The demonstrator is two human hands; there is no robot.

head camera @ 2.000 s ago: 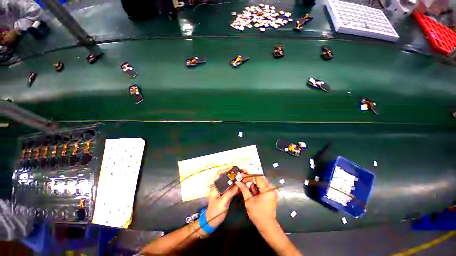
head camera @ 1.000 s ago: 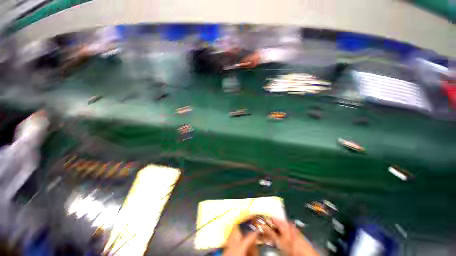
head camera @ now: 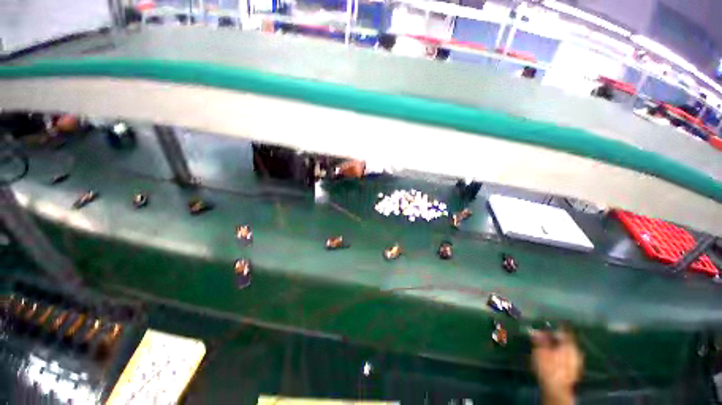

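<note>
My right hand (head camera: 556,360) is blurred over the near part of the green belt, at the right. A dark item shows at its fingertips, but I cannot tell if they grip it. A small black-and-orange module (head camera: 499,334) lies on the belt left of the hand. Another module with white bits (head camera: 503,304) lies just beyond it. My left hand is out of the picture. Only the far edge of the pale work sheet (head camera: 324,402) shows at the bottom.
More modules (head camera: 393,251) are spaced along the belt (head camera: 317,293). Beyond are a pile of white pieces (head camera: 412,205), a white tray (head camera: 540,221) and a red tray (head camera: 653,237). A blister tray (head camera: 59,324) and white sheet (head camera: 158,370) are lower left. A shelf (head camera: 356,130) crosses above.
The view has tilted up. My right hand has left the work sheet and moved out to the belt at the right. My left hand has gone out of view. A module now lies left of my right hand.
</note>
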